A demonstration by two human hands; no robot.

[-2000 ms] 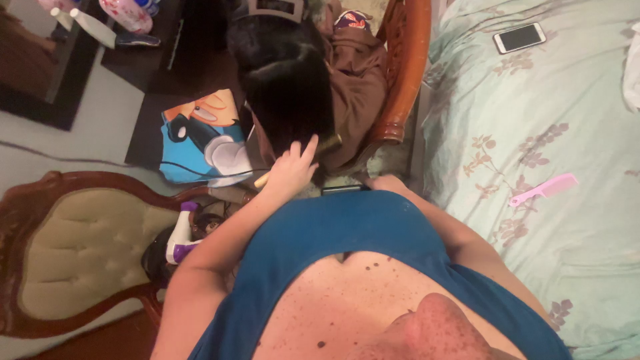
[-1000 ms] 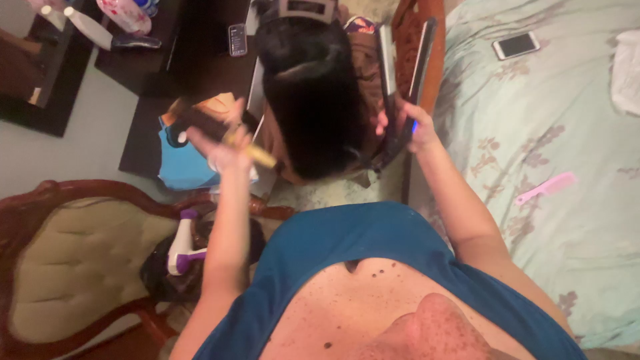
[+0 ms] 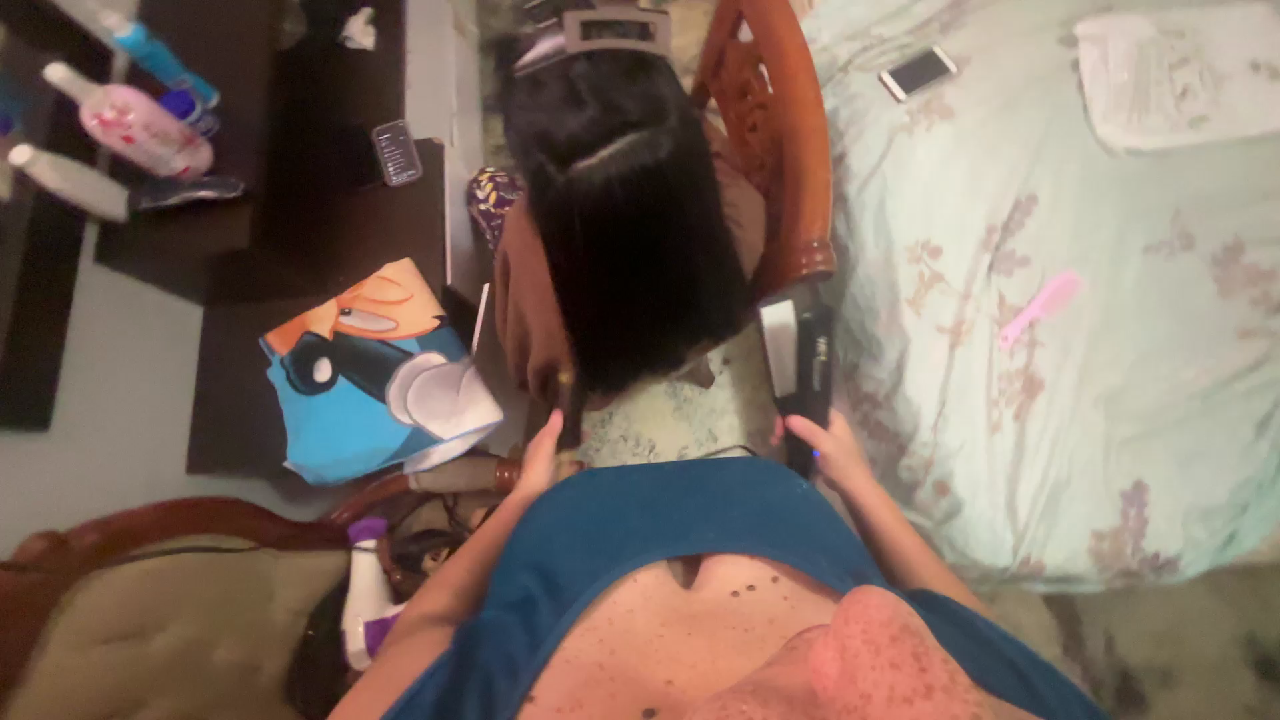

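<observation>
A seated person's long, straight black hair hangs down over the back, with a parting line across it and a large claw clip at the top. My right hand is closed around the handle end of a black hair straightener, right of the hair and beside the chair. Low on the left of the hair, my left hand holds a dark hairbrush, partly hidden and hard to make out against the brown clothing.
The carved wooden chair back stands by the bed, which bears a phone and a pink comb. A printed cloth lies on the dark table. A white and purple hair dryer rests on the tufted chair.
My left hand has come down and in from over the table to beside the hair ends. My right hand has lowered the straightener, whose plates stood apart a second ago.
</observation>
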